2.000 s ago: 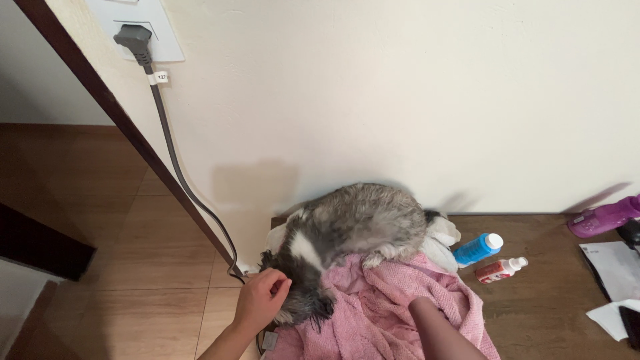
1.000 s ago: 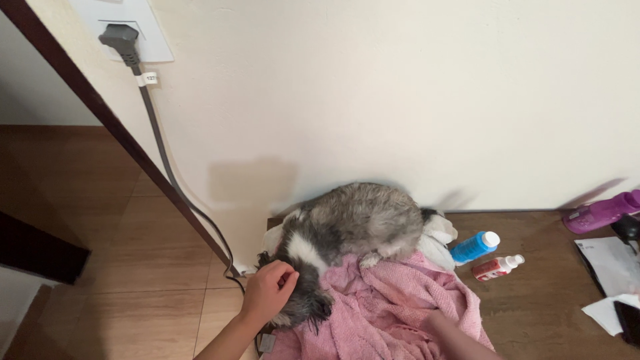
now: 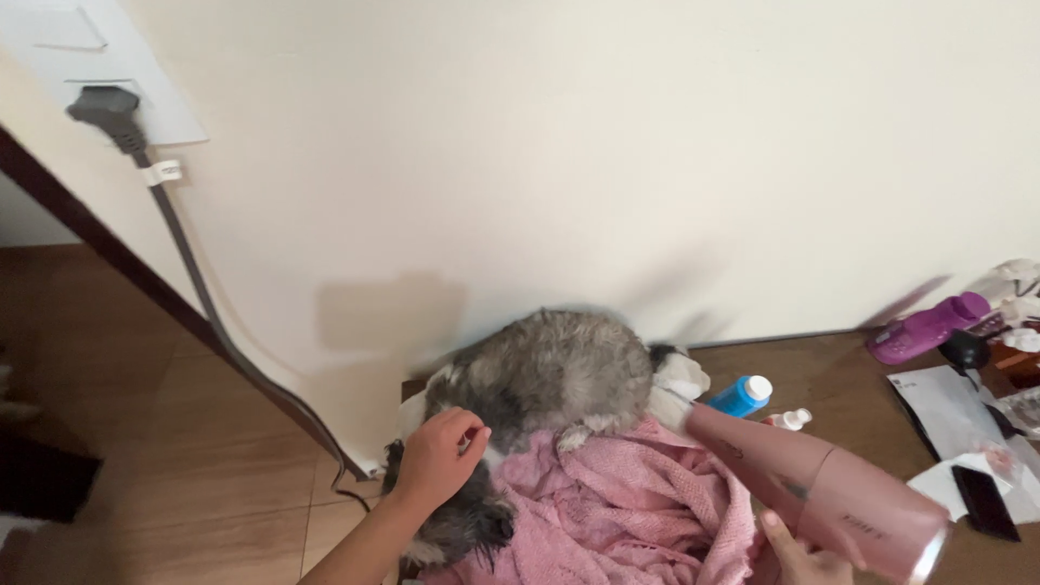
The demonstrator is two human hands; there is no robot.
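Observation:
A grey and white dog (image 3: 552,374) lies on its side on a pink towel (image 3: 626,504), against the wall. My left hand (image 3: 445,459) rests at the dog's neck and head, fingers curled; whether it grips fur cannot be told. At the lower right, my right hand (image 3: 800,552) holds a pink hair dryer (image 3: 821,483), its nozzle pointing up and left toward the dog's hind end. The dryer partly covers a small bottle with a white top (image 3: 790,419). A blue bottle with a white cap (image 3: 741,396) lies beyond the nozzle.
A dark plug (image 3: 110,114) sits in the wall socket, its cord (image 3: 195,268) running down past the table's left end. On the wooden table (image 3: 853,390) at right are a purple bottle (image 3: 926,329), papers (image 3: 934,406) and a black phone (image 3: 985,502).
My right hand, on the towel in both earlier frames, has moved right and now holds the hair dryer, which neither earlier frame shows. My left hand stays by the dog's head.

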